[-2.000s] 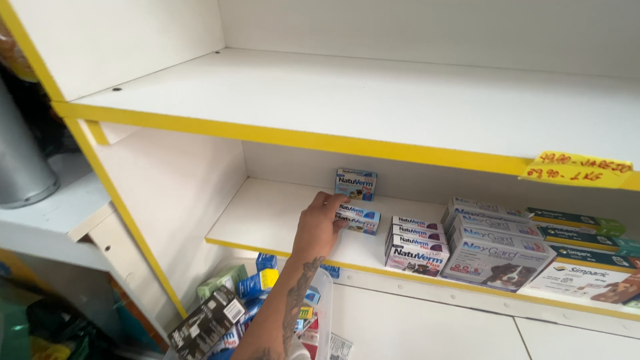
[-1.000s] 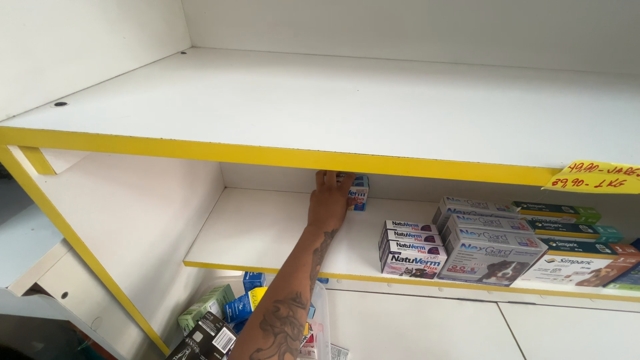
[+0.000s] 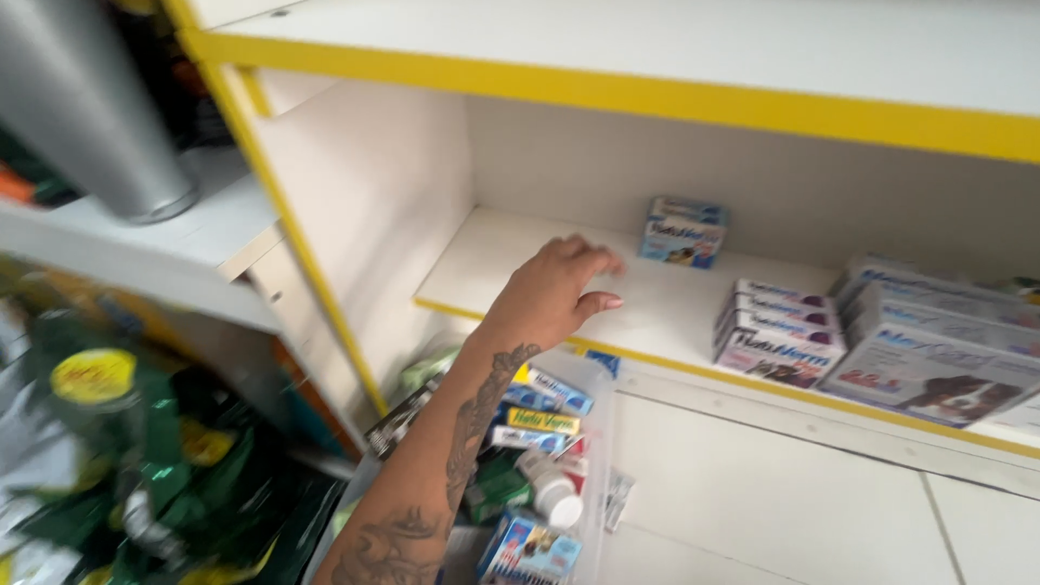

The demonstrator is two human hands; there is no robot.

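My left hand [image 3: 565, 284] reaches over the lower shelf [image 3: 504, 244] of a white unit with yellow edging; its fingers are apart and nothing is in them. To its right, near the back wall, blue and white NatuVerm boxes [image 3: 684, 231] stand one behind another, not touched by the hand. Purple and white NatuVerm boxes [image 3: 778, 337] are lined up at the shelf's front edge. Under my forearm is a clear plastic bin [image 3: 601, 455] with a yellow box [image 3: 543, 420], a white bottle [image 3: 552, 491], a blue box [image 3: 530, 552] and other packs. My right hand is out of view.
Larger NexGard boxes [image 3: 942, 357] stand right of the purple ones. An upper shelf with a yellow edge [image 3: 609, 93] overhangs the lower one. At left are a side shelf [image 3: 211, 252] with a grey cylindrical object [image 3: 97, 106] and dark green glossy bags [image 3: 187, 463] below.
My left hand has let go of the blue and white box at the back of the shelf and drawn back toward the front left. Two seconds ago it held a box in front of another.
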